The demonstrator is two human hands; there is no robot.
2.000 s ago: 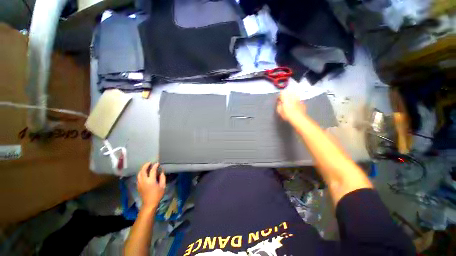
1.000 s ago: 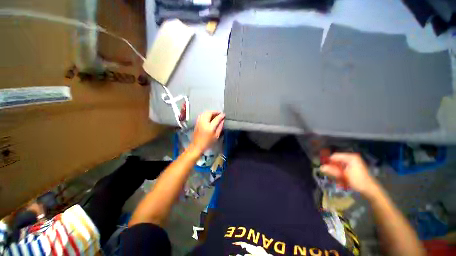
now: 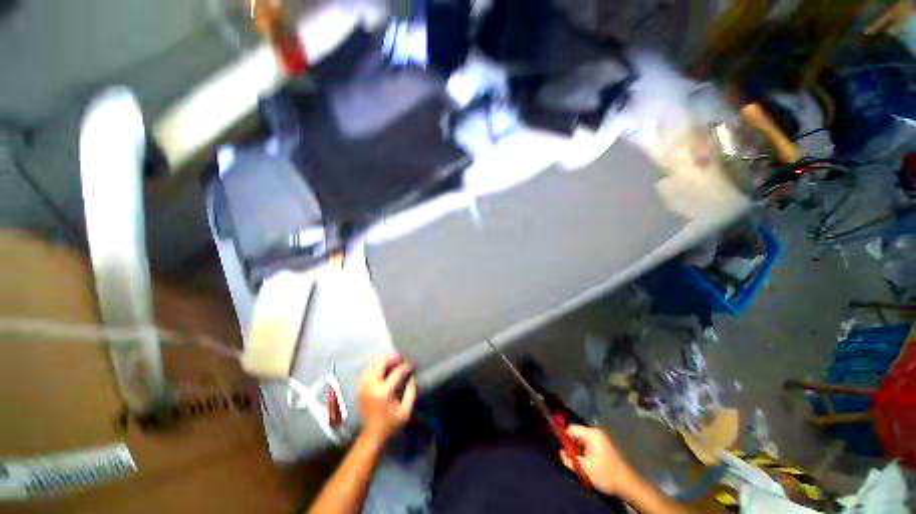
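Observation:
The grey cut panel [image 3: 522, 251] lies flat along the front edge of the pale table [image 3: 341, 351]. My left hand [image 3: 386, 398] is at the panel's near left corner, fingers bent over the table edge; whether it pinches the cloth is hard to tell. My right hand [image 3: 600, 458] holds the fabric shears [image 3: 550, 417] by their red handles, below the front edge. The long blades point up and left towards the panel's edge. The view is blurred.
Dark panels [image 3: 382, 151] and folded grey pieces [image 3: 269, 211] lie behind the panel. A tan rectangle [image 3: 279, 326] and white string loop [image 3: 309, 398] are at the left end. A cardboard box [image 3: 60, 402] stands left. A blue crate [image 3: 738, 281] and scraps are on the floor.
The shears left the table behind the panel and are now in my right hand, in front of the table edge. My left hand moved onto the panel's near left corner. The view has turned.

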